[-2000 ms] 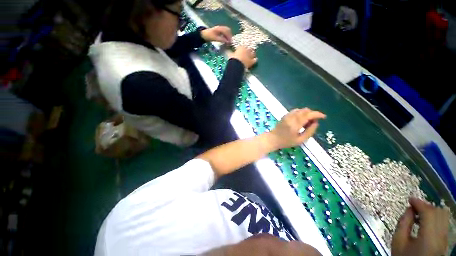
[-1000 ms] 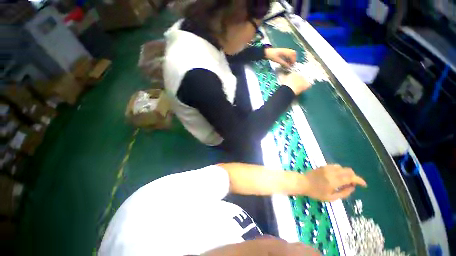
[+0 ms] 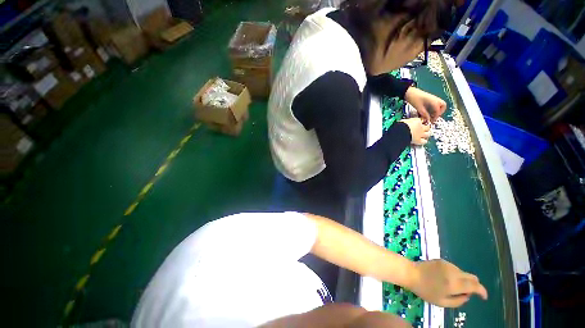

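My left hand [image 3: 449,283] is at the lower right, above the near rail and the dark green bench surface, with its fingers bent and fingertips close together. Whether it holds a small part cannot be told. My right hand is out of the picture; only part of that arm shows at the bottom edge. A green circuit board strip [image 3: 401,214] with dark and white dots runs beneath my left forearm, between pale rails [image 3: 426,211]. A few loose white components [image 3: 460,318] lie below my left hand, cut off by the bottom edge.
A person in a white vest [image 3: 314,96] leans over the line beyond me, hands together beside another white component heap [image 3: 453,133]. Open cardboard boxes [image 3: 222,115] stand on the green floor at left. Blue bins [image 3: 513,138] stand beyond the bench's white edge [image 3: 491,154].
The view has swung left, showing more floor and boxes. My left hand now appears lower and farther right. My right hand and most of my component heap have left the picture.
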